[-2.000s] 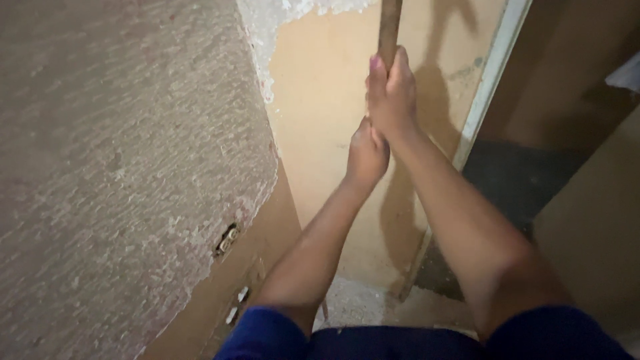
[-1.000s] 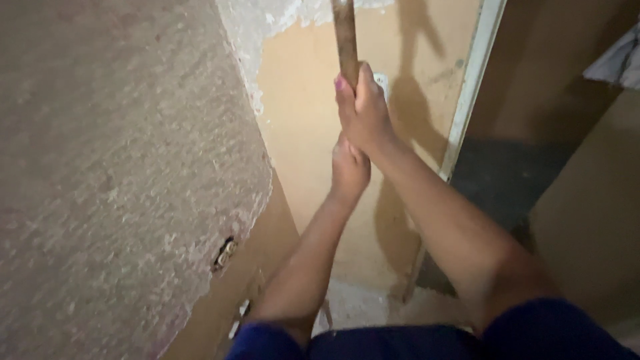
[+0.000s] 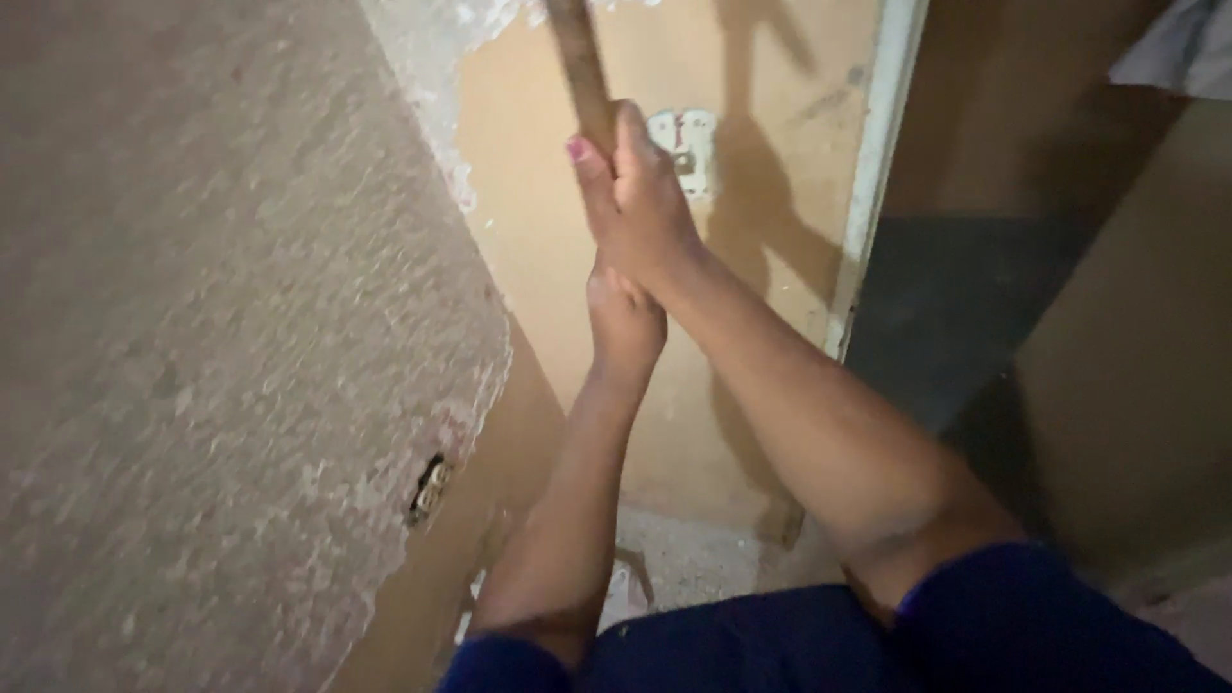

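Observation:
Both my hands grip a wooden handle (image 3: 580,72) that rises out of the top of the view, so whatever is on its far end is hidden. Uppermost is my right hand (image 3: 640,197), with its thumb and fingers wrapped around the wood. Just below and touching it, my left hand (image 3: 626,313) is closed on the handle's lower end, which the fingers cover. Behind them stands a tan painted wall (image 3: 539,241) with bare grey patches along its upper and left edge. A white electrical fitting (image 3: 700,159) sits on that wall beside my right hand.
At the left a rough, stripped wall (image 3: 221,318) fills the view, with an open outlet box (image 3: 430,489) low in it. To the right are a white door frame edge (image 3: 878,173) and a dark floor beyond it. Debris (image 3: 626,592) lies on the floor near me.
My hands and the handle have moved left across the tan wall, and the handle now leans left. The white fitting, hidden at first, has come into sight beside my right hand.

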